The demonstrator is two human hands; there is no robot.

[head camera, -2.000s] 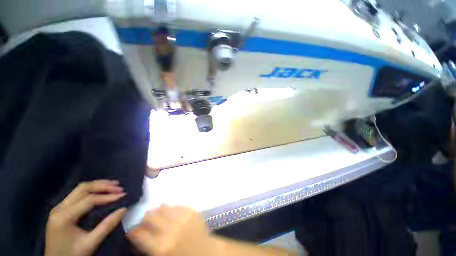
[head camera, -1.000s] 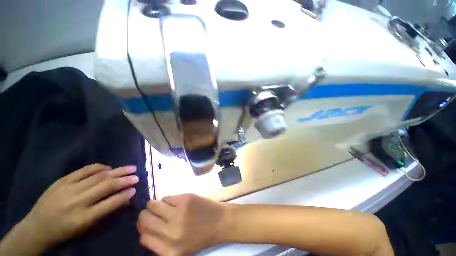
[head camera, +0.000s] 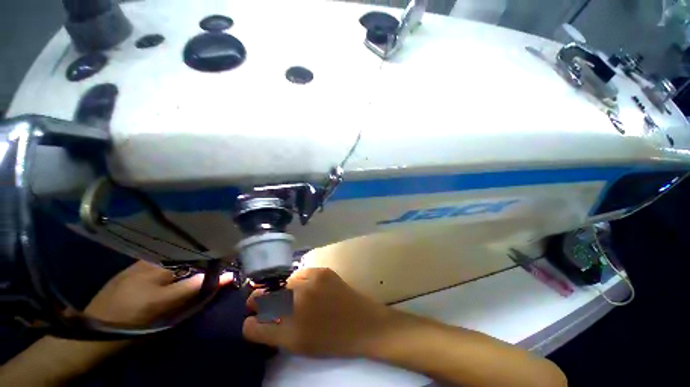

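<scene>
Black fabric point(head camera: 216, 340) lies under and in front of the machine head point(head camera: 318, 136), at the lower left. My left hand point(head camera: 144, 291) rests on it with the fingers reaching to the lamp glow by the needle area; the curved metal guard crosses in front, and its grip is hidden. My right hand point(head camera: 325, 310) is curled at the fabric's right edge, its fingers closed on it, partly behind the small grey block point(head camera: 274, 304). The pale tension knob point(head camera: 266, 254) is just above. The needle and presser foot are hidden.
The curved metal guard point(head camera: 30, 249) fills the left edge. At the right of the white table point(head camera: 461, 310) lie a pink-handled tool point(head camera: 552, 280) and a black device point(head camera: 579, 257) with a white cord. Thread guides stand on top of the machine.
The view has moved closer over the machine head. Both hands have moved up to the needle area, and the fabric's edge with them. The guard now covers part of my left hand.
</scene>
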